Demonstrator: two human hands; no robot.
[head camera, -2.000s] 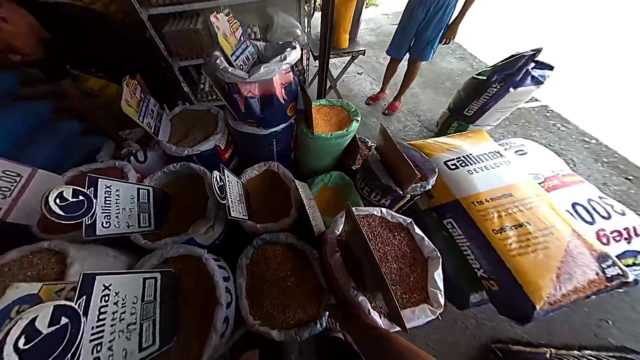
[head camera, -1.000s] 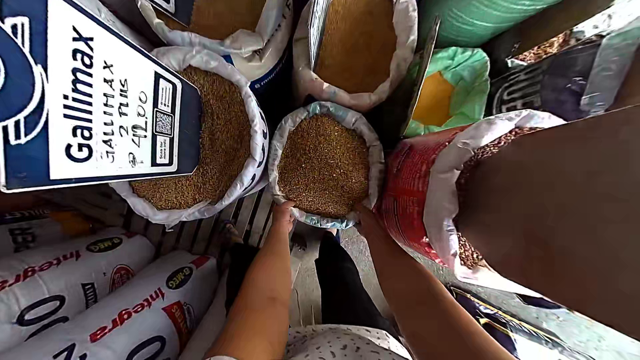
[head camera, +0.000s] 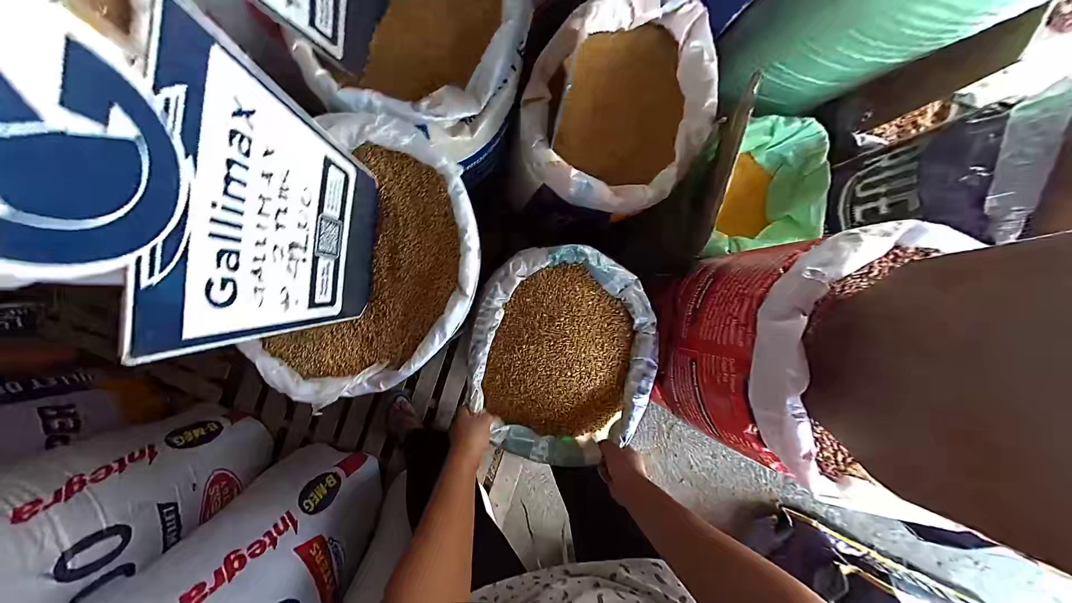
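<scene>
An open sack of brown feed grain (head camera: 559, 352) with a rolled-down rim stands in the middle, in front of my body. My left hand (head camera: 474, 431) grips its rim at the near left side. At the near right side of the same rim, my right hand (head camera: 620, 465) is closed on the sack's edge. Pellets or grain fill the sack nearly to the rim. Left of it is another open sack of grain (head camera: 410, 260), partly covered by a Gallimax sign board (head camera: 268, 193). On the right stands a red sack with a white rim (head camera: 720, 352), holding reddish grain.
Behind are open sacks of yellowish feed (head camera: 624, 105) and a green-lined sack (head camera: 796, 180). A brown board (head camera: 938, 377) juts over the red sack. Full Integra feed sacks (head camera: 209, 519) lie at the lower left, beside wooden slats (head camera: 289, 410). Concrete floor (head camera: 703, 456) shows at the lower right.
The view has swung down and closer over the sacks since two seconds ago. Both hands hold the middle sack's rim one second ago and now.
</scene>
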